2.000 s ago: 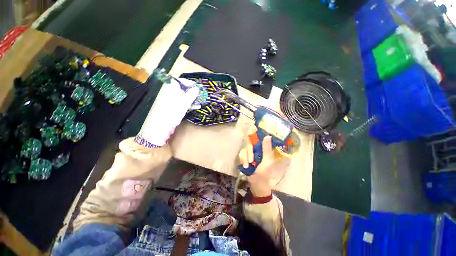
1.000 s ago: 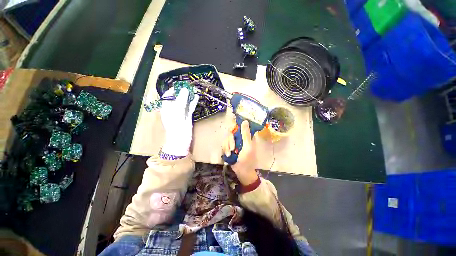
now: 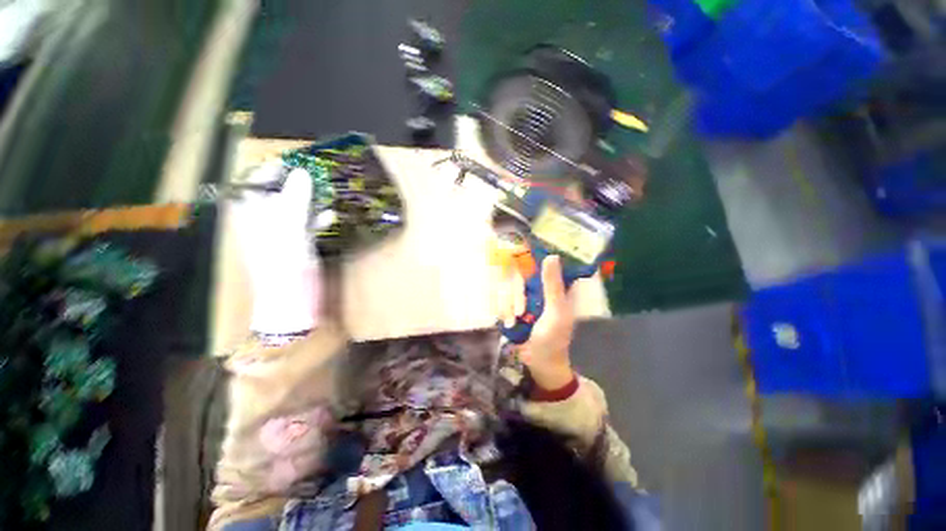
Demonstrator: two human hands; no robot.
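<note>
The frame is motion-blurred. My left hand (image 3: 282, 254), in a white glove, holds a small green circuit board (image 3: 311, 171) over the upper left of the dark parts tray (image 3: 389, 213). Dark cylinders with yellow marks lie in the tray. My bare right hand (image 3: 548, 330) grips the blue soldering gun (image 3: 571, 233) by its handle, right of the tray. The gun's long metal nose points up and left, apart from the board. The cleaning pot is not visible, probably hidden behind the gun.
A round black fan (image 3: 534, 119) stands beyond the gun. Several small boards (image 3: 430, 85) lie on the black mat at the back. A pile of green boards (image 3: 67, 363) lies at left. Blue crates (image 3: 840, 337) stand at right, beside a yellow-black floor line.
The view has shifted. The gun has moved right, away from the tray and the held board, over where the yellow pot showed. My left hand still holds the board, now at the tray's left side.
</note>
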